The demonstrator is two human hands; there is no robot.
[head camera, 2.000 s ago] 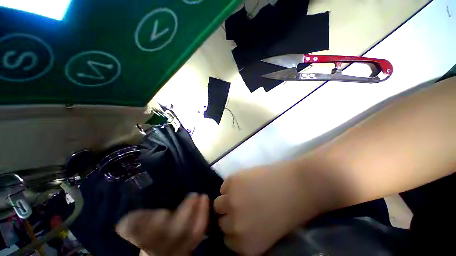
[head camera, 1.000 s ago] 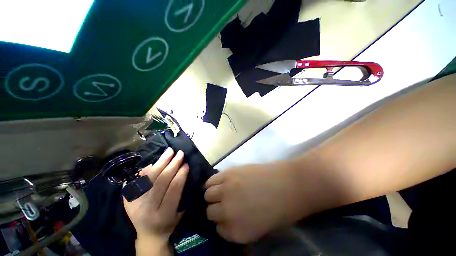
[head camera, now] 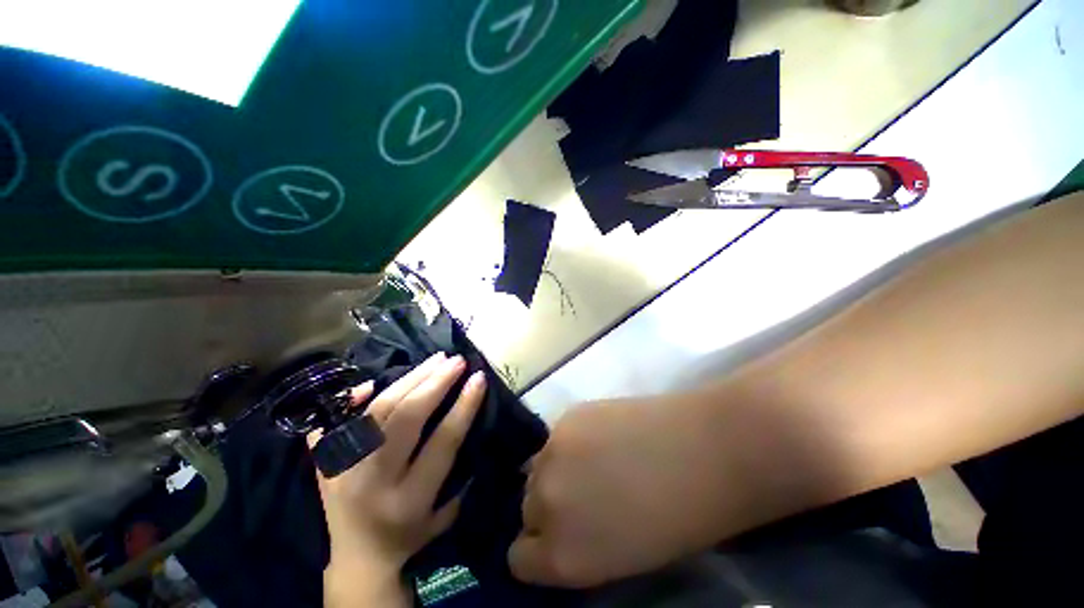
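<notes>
Black fabric (head camera: 505, 416) lies under both my hands beside the sewing machine's metal parts. My left hand (head camera: 398, 457) comes from the bottom, palm down on the fabric, fingers slightly apart, beside a dark ribbed knob (head camera: 347, 445) that covers part of it. My right hand (head camera: 594, 493) comes from the right, its fingers curled on the fabric close to my left hand; its fingertips are hidden. A small green-and-white patch (head camera: 446, 583) shows by my left wrist. The needle point cannot be made out.
Red-handled thread snips (head camera: 820, 178) lie on the table (head camera: 666, 344), blades over black scraps (head camera: 713, 107). A smaller scrap (head camera: 524, 249) and loose threads lie nearer the fabric. The green control panel (head camera: 309, 107) fills the upper left. A pale curved bar (head camera: 212, 499) is at lower left.
My left hand, blurred and raised beside my right hand two seconds ago, has moved up and left and rests on the fabric by the knob. My right hand stays nearly in place. The view shifts slightly.
</notes>
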